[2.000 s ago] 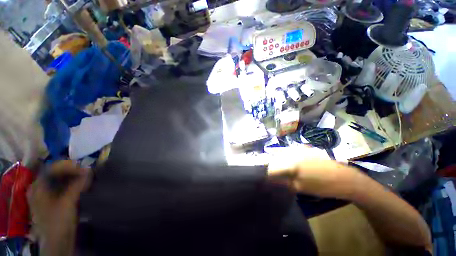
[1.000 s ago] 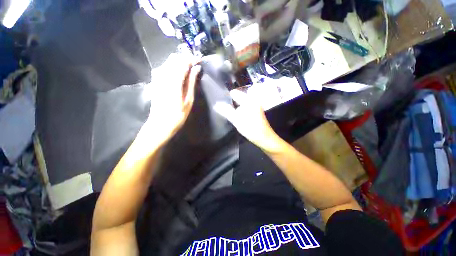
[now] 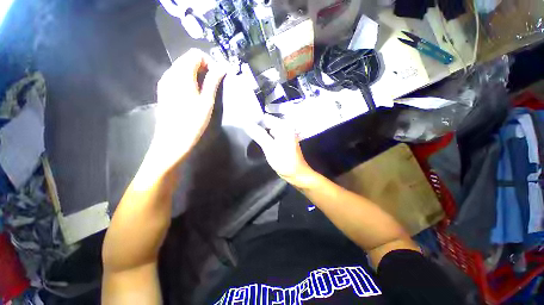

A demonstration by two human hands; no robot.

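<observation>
The dark fabric panel [image 3: 89, 77] covers the table at the left and hangs into my lap, with a glaring edge between my hands. The overlock machine head [image 3: 238, 30] is at top centre, with bright metal parts. My left hand [image 3: 188, 89] is at the needle area, thumb and fingers pinching the fabric edge; its fingertips are washed out by the lamp. My right hand [image 3: 277, 146] is just right and nearer my lap, with its fingers on the same bright fabric edge.
A black cord coil [image 3: 349, 68] and teal thread snips [image 3: 426, 47] lie right of the machine. A crumpled clear plastic bag [image 3: 429, 119] hangs at the right table edge. A tan board [image 3: 396, 187] and a red basket [image 3: 459, 244] with folded cloth are lower right. Grey offcuts [image 3: 30, 220] are at left.
My hands came from wide apart on the panel to close together at the machine. Over the last second my left hand shifted slightly left and up, my right slightly left and down.
</observation>
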